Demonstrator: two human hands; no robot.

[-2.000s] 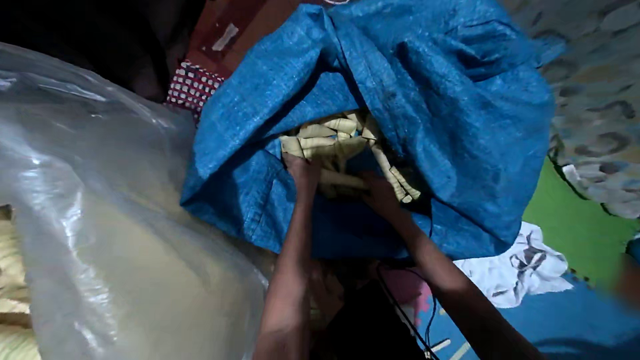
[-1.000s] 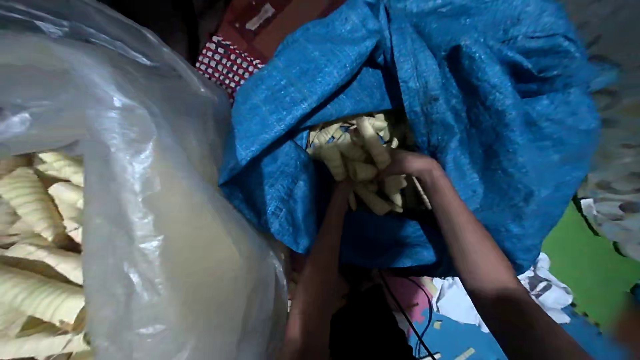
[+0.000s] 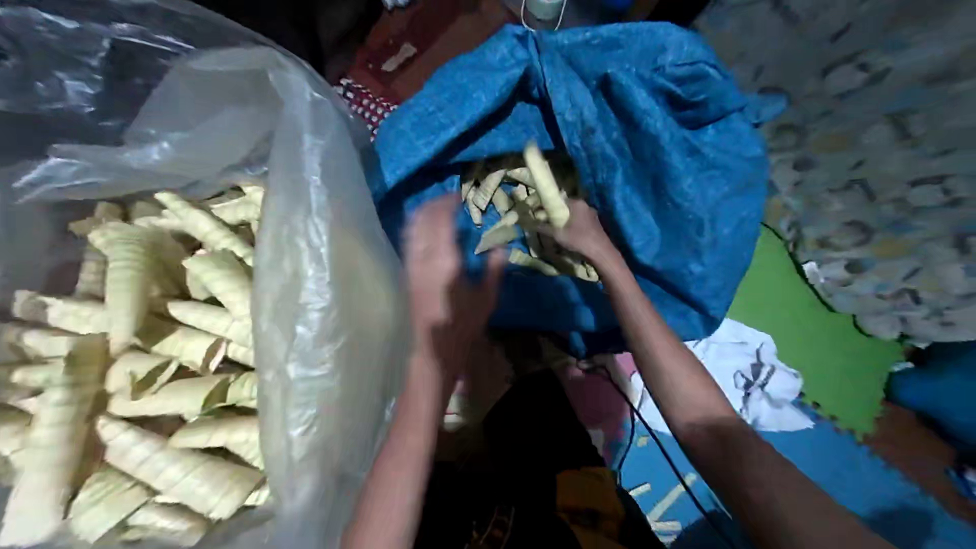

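Note:
My left hand (image 3: 450, 274), blurred, is raised at the left edge of the mouth of a blue woven sack (image 3: 671, 168), fingers apart and nothing seen in it. Inside the mouth, my right hand (image 3: 576, 229) is at several pale rolled cones of leaf-like material (image 3: 499, 198). One longer roll (image 3: 545, 183) stands up at its fingers; whether it is gripped cannot be told, as the fingertips are hidden among the rolls. On the left, a clear plastic bag (image 3: 320, 305) holds many similar, larger-looking pale rolls (image 3: 168, 457).
A white cloth (image 3: 747, 374) lies on foam mats, one green (image 3: 816, 328) and one blue (image 3: 839, 473). A black cord (image 3: 663, 450) runs beneath my right forearm. Pale scraps (image 3: 667, 499) lie on the blue mat. Patterned fabric (image 3: 877, 152) hangs at right.
My left hand has come out of the sack's mouth toward the plastic bag. My right hand remains in the sack's mouth. The view has swung left, showing more of the plastic bag.

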